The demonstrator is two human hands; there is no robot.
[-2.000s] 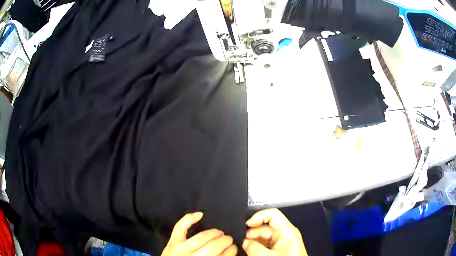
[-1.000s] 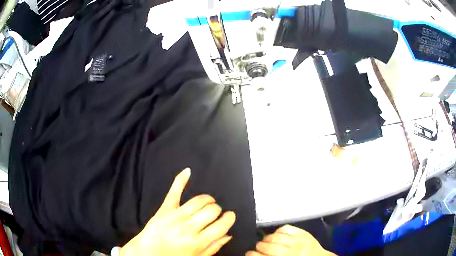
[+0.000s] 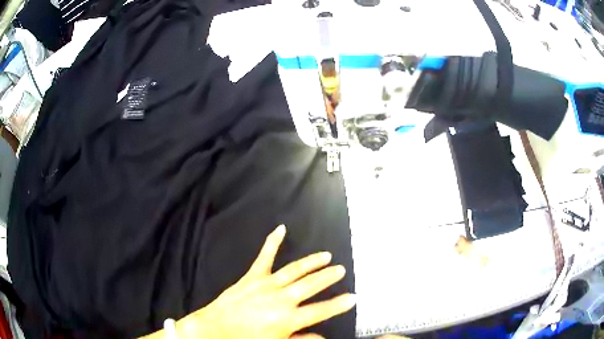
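The black garment body (image 3: 132, 218) covers the left of the table, its straight edge running down from the presser foot (image 3: 333, 160). My left hand (image 3: 278, 301) lies palm down on the cloth near this edge, fingers spread, holding nothing. Only a sliver of my right hand (image 3: 392, 337) shows at the bottom rim; its fingers are hidden. A dark care label (image 3: 136, 99) with pale print lies on the garment. The white sewing machine head (image 3: 371, 33) with a blue stripe stands above the cloth's far end.
A stack of cut black pieces (image 3: 491, 185) lies right of the needle. A black cloth roll (image 3: 490, 89) is strapped across the machine arm. A small brown scrap (image 3: 463, 245) and a small metal tool (image 3: 576, 218) lie on the right. A clear plastic bag (image 3: 586, 298) is at the table's right end.
The view has shifted, so machine and table sit lower in it. My left hand has gone from curled fingers at the edge to spread flat on the cloth. My right hand has nearly left the picture.
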